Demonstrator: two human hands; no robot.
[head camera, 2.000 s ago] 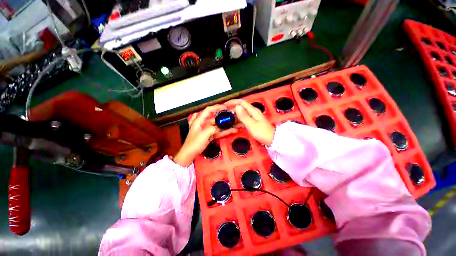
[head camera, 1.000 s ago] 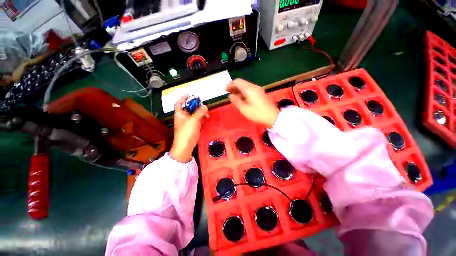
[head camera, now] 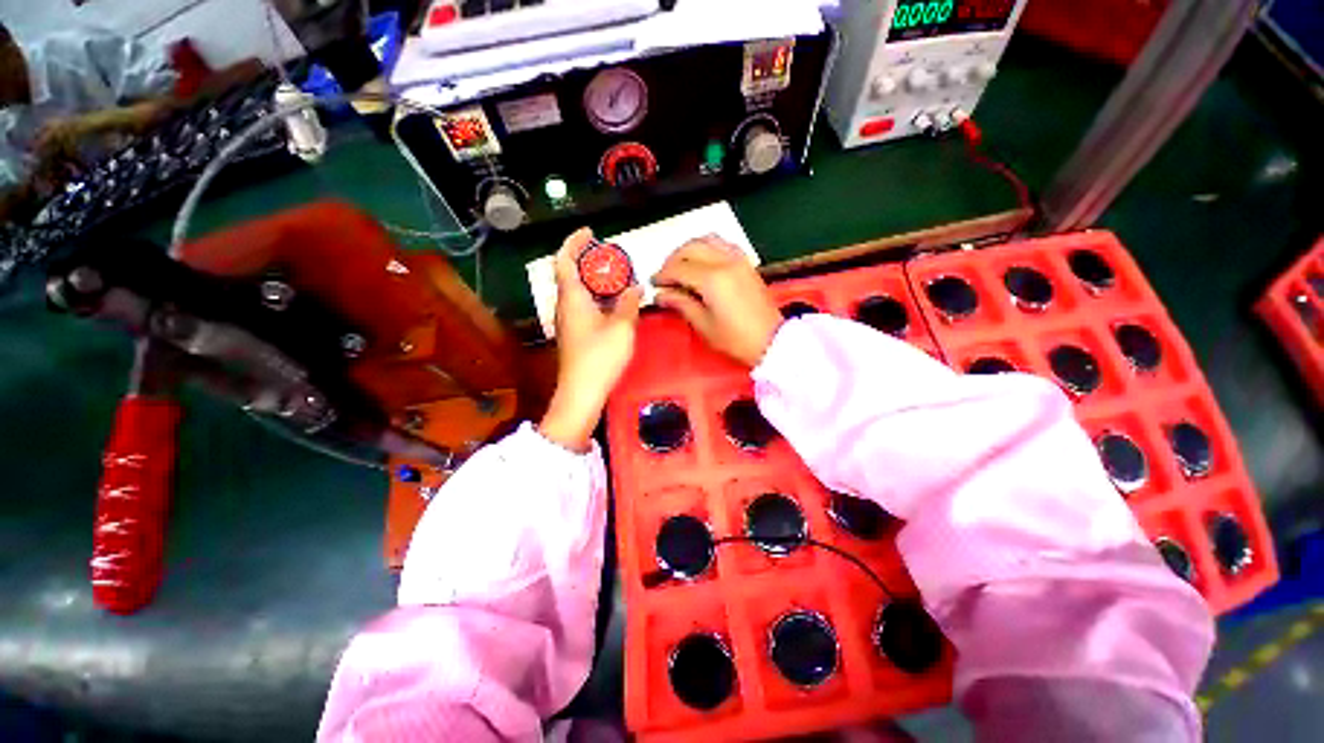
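My left hand (head camera: pixel 588 341) holds a round smartwatch head (head camera: pixel 606 270) between thumb and fingers, above the white paper sheet (head camera: pixel 712 227). Its screen is lit with a red-orange face. My right hand (head camera: pixel 719 295) is just right of it, fingers curled; whether it holds anything is hidden. Below both hands lies the red foam tray (head camera: pixel 726 483), with dark watch heads in its square pockets. A thin black lead (head camera: pixel 835 550) loops over the tray's lower pockets.
The orange toggle-clamp fixture (head camera: pixel 363 312) stands left of the tray, its red handle (head camera: pixel 135 501) hanging down. A black box with a pressure gauge (head camera: pixel 616 99) and a power supply (head camera: pixel 918 73) stand behind. Another red tray (head camera: pixel 1297 312) is at the right edge.
The watch screen has gone from blue to a red-orange face. The view has shifted, and my left hand holds the watch face up. My right fingers have curled closer to the watch.
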